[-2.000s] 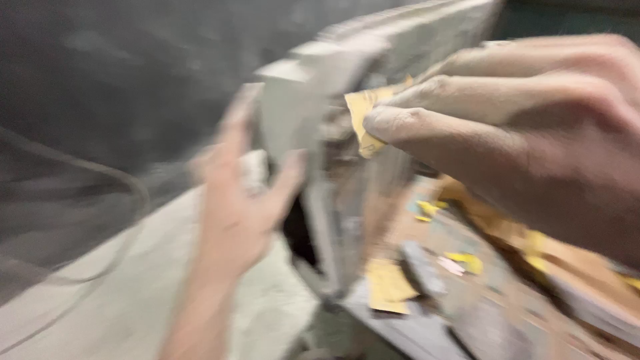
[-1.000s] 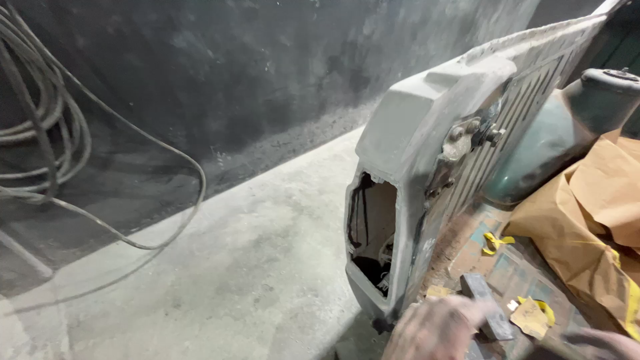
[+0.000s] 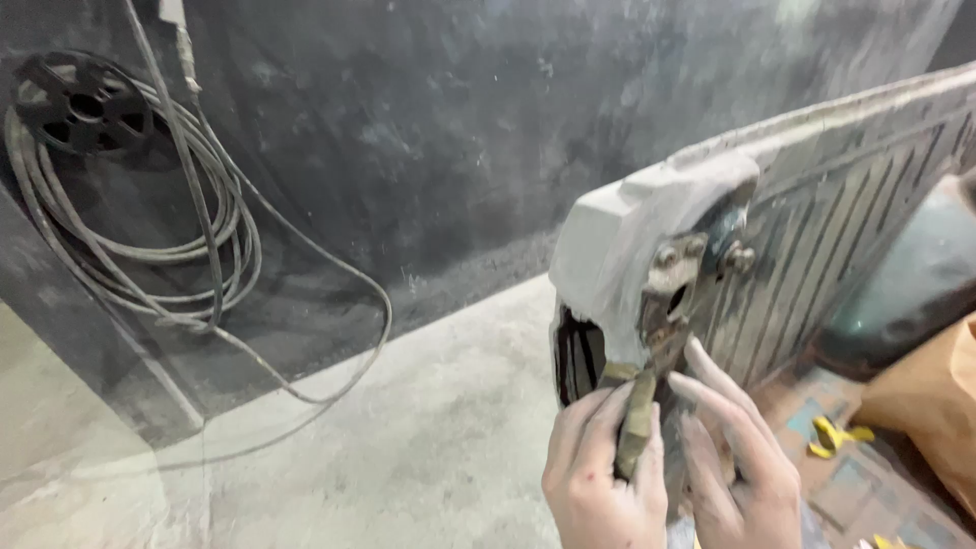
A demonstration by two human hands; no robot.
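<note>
A grey vehicle body panel, resembling a tailgate (image 3: 602, 236), stands on edge at the right, with a rusty metal latch or hinge (image 3: 675, 278) and an opening in its near end. Below that hardware, my left hand (image 3: 606, 461) grips a small, folded, olive-coloured piece of what looks like sandpaper (image 3: 639, 427) between fingers and thumb. My right hand (image 3: 736, 457) is just right of it, fingers spread and bent near the panel's ribbed side, with nothing visible held. Whether its fingertips touch the panel I cannot tell.
A coiled grey hose (image 3: 229, 229) hangs by a black reel (image 3: 84, 107) on the dark wall, one loop reaching the concrete floor (image 3: 366, 442). At the right are brown paper (image 3: 930, 396), a greenish rounded object (image 3: 907, 259) and yellow tape scraps (image 3: 831, 438).
Both hands have come up together below the panel's hardware; one second ago only a blurred hand showed clearly near the bottom. The folded piece is now in my left hand. The view has swung left.
</note>
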